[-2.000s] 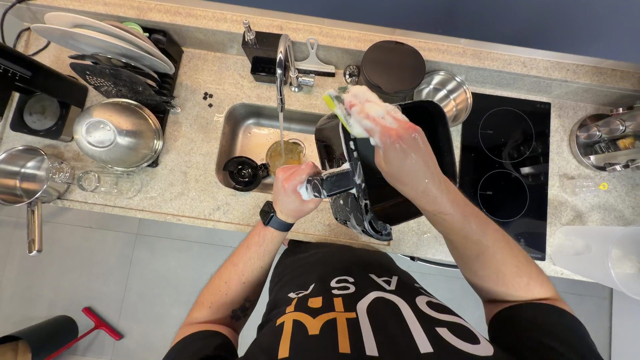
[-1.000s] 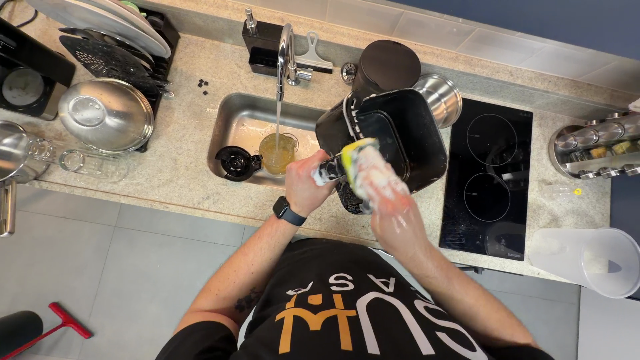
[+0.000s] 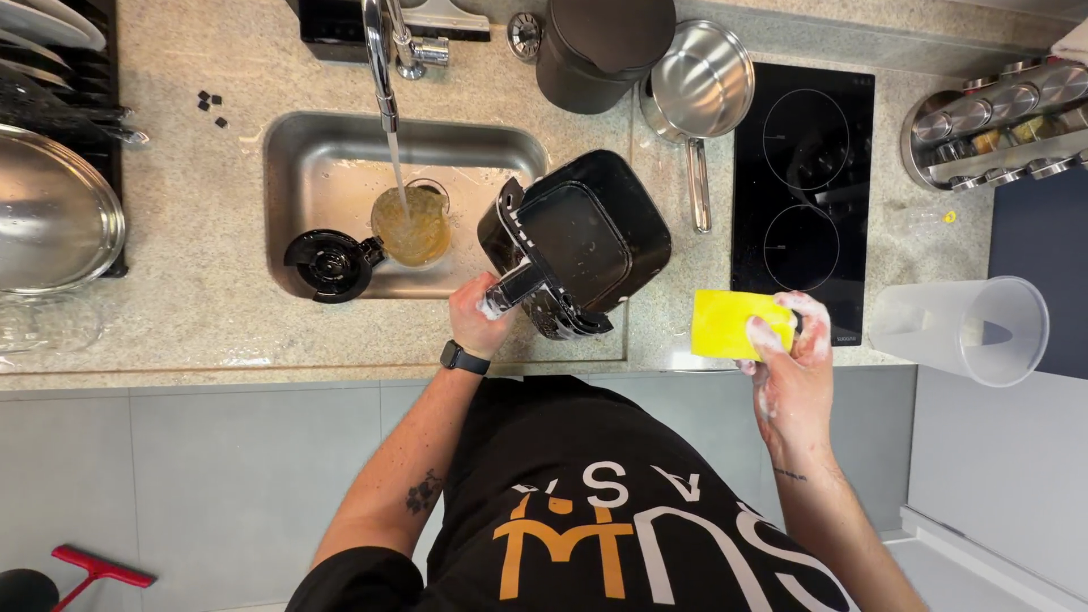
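My left hand [image 3: 478, 319] is closed around the soapy handle of a black air fryer basket [image 3: 586, 229], which is tilted over the counter at the sink's right edge. My right hand [image 3: 792, 353], covered in foam, holds a yellow sponge [image 3: 731, 325] out to the right, apart from the basket and before the cooktop. Water runs from the chrome faucet [image 3: 380, 76] into a round glass carafe [image 3: 412, 228] with cloudy yellowish liquid. A black lid [image 3: 331, 263] lies beside it in the steel sink [image 3: 297, 153].
Behind the basket stand a black canister [image 3: 603, 51] and a steel saucepan [image 3: 701, 85]. The induction cooktop [image 3: 803, 195], a clear plastic container [image 3: 960, 330] and a spice rack [image 3: 1003, 123] are to the right. A steel bowl [image 3: 51, 212] leans at the dish rack on the left.
My right hand has moved with the sponge from the basket's handle area out to the right. My left hand has kept its hold on the basket handle.
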